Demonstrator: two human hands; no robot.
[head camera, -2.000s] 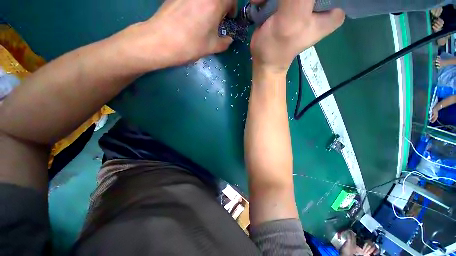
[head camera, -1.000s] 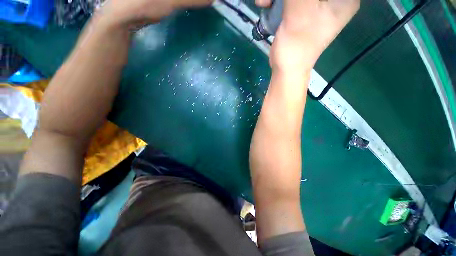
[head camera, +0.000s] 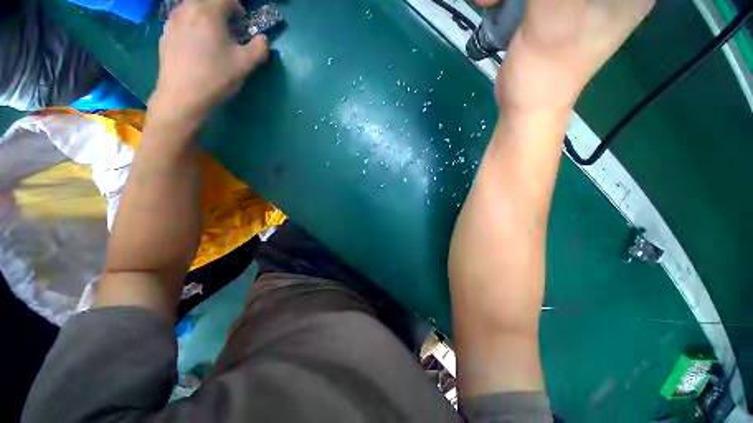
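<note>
My left hand (head camera: 202, 54) is at the upper left, over the green table. A dark-silver board assembly (head camera: 264, 20) is at its thumb and fingertips; whether the fingers grip it is unclear. More dark-silver pieces show partly behind the fingers at the top edge. My right hand (head camera: 570, 41), cut off by the top edge, is closed around the grey corded power tool (head camera: 505, 25). The tool's dark nose points down-left over the pale strip, away from the board assembly.
White specks (head camera: 388, 144) lie scattered on the green table (head camera: 330, 190). A black cord (head camera: 652, 91) loops at right. A small board (head camera: 644, 248) lies by the pale strip (head camera: 619, 186). A green block (head camera: 689, 376) is lower right, a yellow-orange sack (head camera: 227, 206) left, a blue bin (head camera: 120, 7) top left.
My left hand has left the tool's nose and moved left to the dark-silver pieces. My right hand and the tool have separated from it. The view has shifted, bringing more of the sack into sight.
</note>
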